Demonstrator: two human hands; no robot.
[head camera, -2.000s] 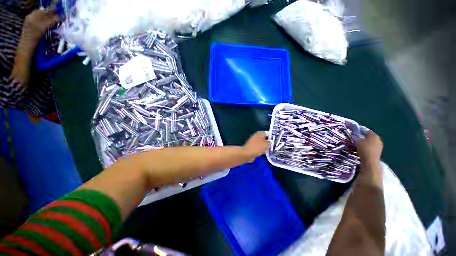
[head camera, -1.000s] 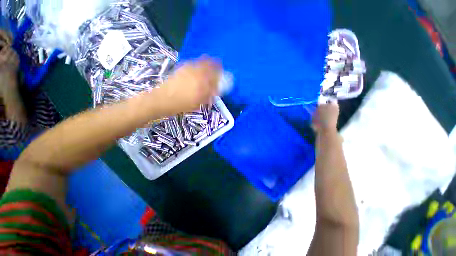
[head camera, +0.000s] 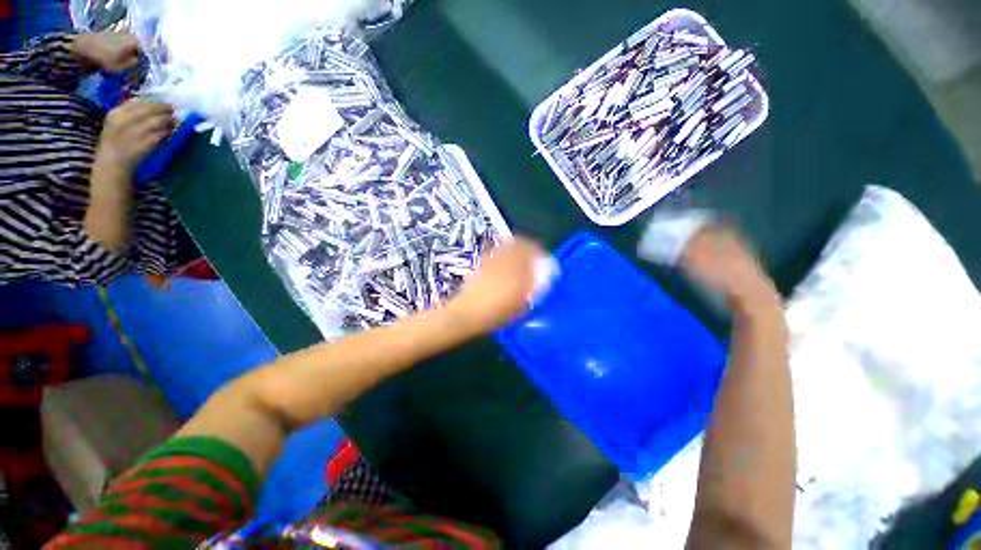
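A blue tray (head camera: 613, 360) lies in front of me with no parts seen in it. My left hand (head camera: 514, 281) is over its upper left corner, beside the heap of metal tubes; it is blurred, with white covers at the fingertips. My right hand (head camera: 705, 249) is above the tray's upper right side, also blurred and with white at the fingers. I cannot tell whether either hand holds anything. A small white tray (head camera: 541, 120) beyond the hands is heaped with silver and dark red pieces.
A clear bag (head camera: 323, 204) of metal tubes lies over a large white tray (head camera: 480, 191) at left, with white bags behind it. A large white bag (head camera: 893, 365) is at right. Another person's striped sleeve and hands (head camera: 134, 131) are at upper left, near a blue tray.
The small white tray, held at first in both hands, now sits farther back, out of my hands. The large blue shape at the top is gone from view. Both hands have come near the lower blue tray.
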